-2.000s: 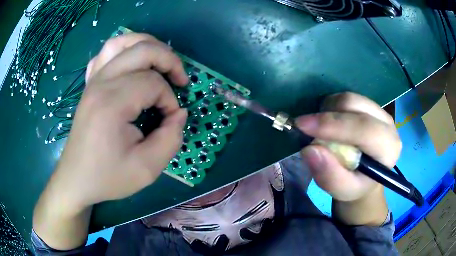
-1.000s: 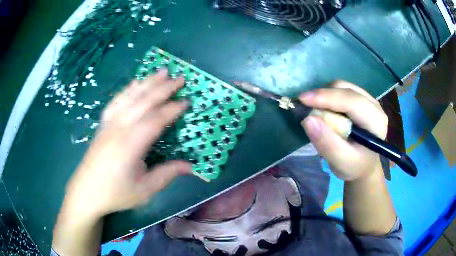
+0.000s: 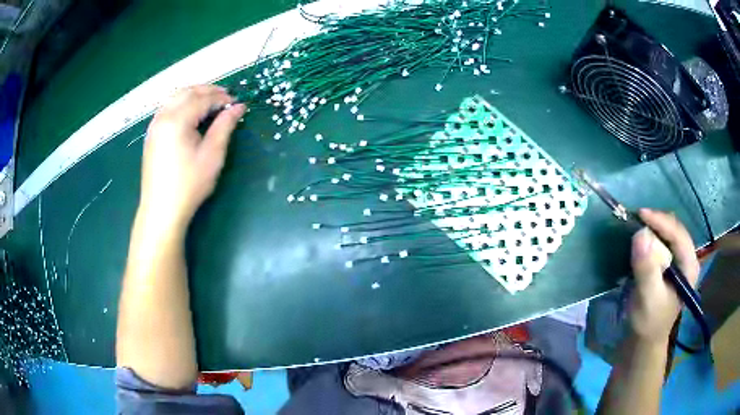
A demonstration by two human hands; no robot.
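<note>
The green PCB panel (image 3: 531, 207) lies flat and tilted on the dark green bench, with dark green lead wires (image 3: 422, 212) trailing left off it, ending in white connectors. A large loose bunch of lead wires (image 3: 365, 53) lies behind it. My left hand (image 3: 182, 150) is at the left end of this bunch, thumb and forefinger pinched on dark wire with a white end; how many wires is unclear. My right hand (image 3: 661, 267) holds the soldering iron (image 3: 686, 293) at the right, its tip beside the panel's right corner, over the bench.
A square black fan (image 3: 637, 89) with a round wire guard stands at the back right, a silvery round thing (image 3: 704, 93) beside it and a black cord below. A wired pile (image 3: 28, 328) lies at the far left edge. Thin pale strands (image 3: 77, 219) lie on the left bench.
My left hand has left the panel and moved to the left end of the wire bunch. The view has shifted left, so panel and fan appear farther right. The iron stays in my right hand.
</note>
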